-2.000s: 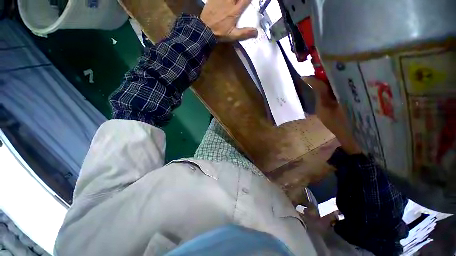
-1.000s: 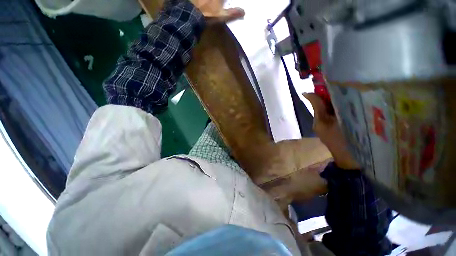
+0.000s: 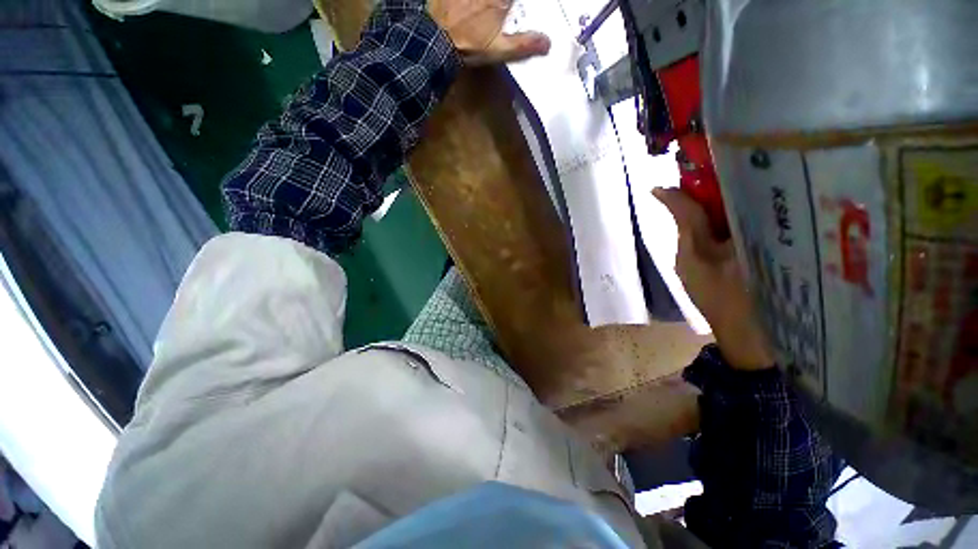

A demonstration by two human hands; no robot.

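My left hand [image 3: 477, 27] lies at the top edge on a long white paper strip [image 3: 590, 182], thumb spread, fingers partly cut off by the frame. A dark edge shows along the strip. My right hand [image 3: 702, 263] is closed around the red handle [image 3: 690, 139] of the cutting machine [image 3: 836, 75], partly hidden behind its motor housing. Thin metal parts [image 3: 613, 82] of the machine stand beside the strip. A narrow dark gap separates the strip from white paper [image 3: 670, 257] to its right.
The brown wooden table [image 3: 483, 204] runs diagonally below the strip. Left of it is a green floor [image 3: 375, 268] with white scraps and a white tub [image 3: 215, 11] at the top. Bluish cloth [image 3: 97, 161] hangs at the left. More white paper [image 3: 890, 520] shows at the lower right.
The machine and my right hand appear lower in view than two seconds ago. A longer gap shows beside the strip. My left hand shows more fully than one second ago. A triangular scrap appeared on the floor.
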